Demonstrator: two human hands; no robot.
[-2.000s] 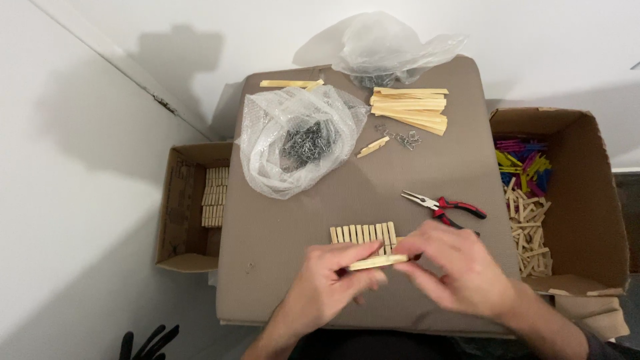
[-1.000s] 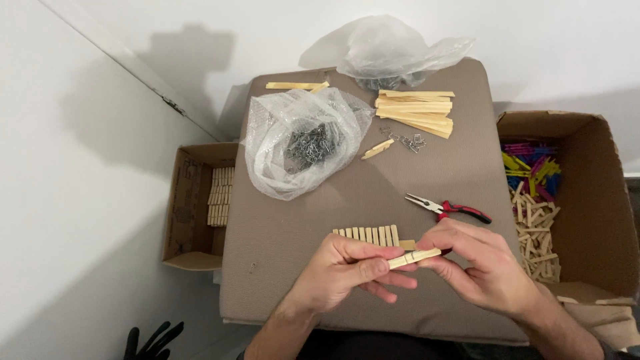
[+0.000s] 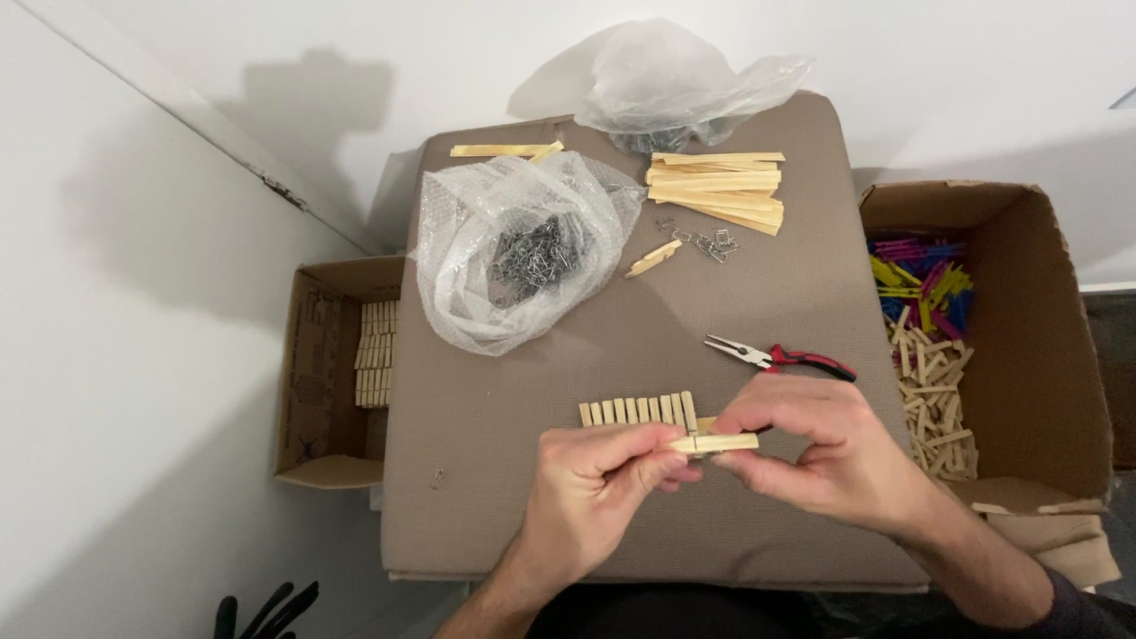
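A wooden clothespin (image 3: 723, 443) with a metal spring is held level between my hands. My left hand (image 3: 603, 484) pinches its left end between thumb and forefinger. My right hand (image 3: 816, 439) has its thumb and forefinger at the right part. Just beyond the hands lies a row of wooden clothespins (image 3: 632, 411), partly hidden by the fingers. Needle-nose pliers (image 3: 803, 359) with red and black handles lie beyond my right hand. Further back are a single clothespin (image 3: 654, 258), loose metal springs (image 3: 710, 242) and a pile of flat wooden strips (image 3: 717, 185).
A bubble-wrap bag (image 3: 444, 257) of metal springs and a clear plastic bag (image 3: 661, 80) stand on the padded surface (image 3: 497, 515). One cardboard box (image 3: 328, 373) with clothespins is at left; another (image 3: 1034, 355) at right holds colored and wooden pieces. A black glove (image 3: 271, 612) shows lower left.
The clothespin between my hands has turned from slanted to nearly level since a second ago. My hands stay close together in front of the row.
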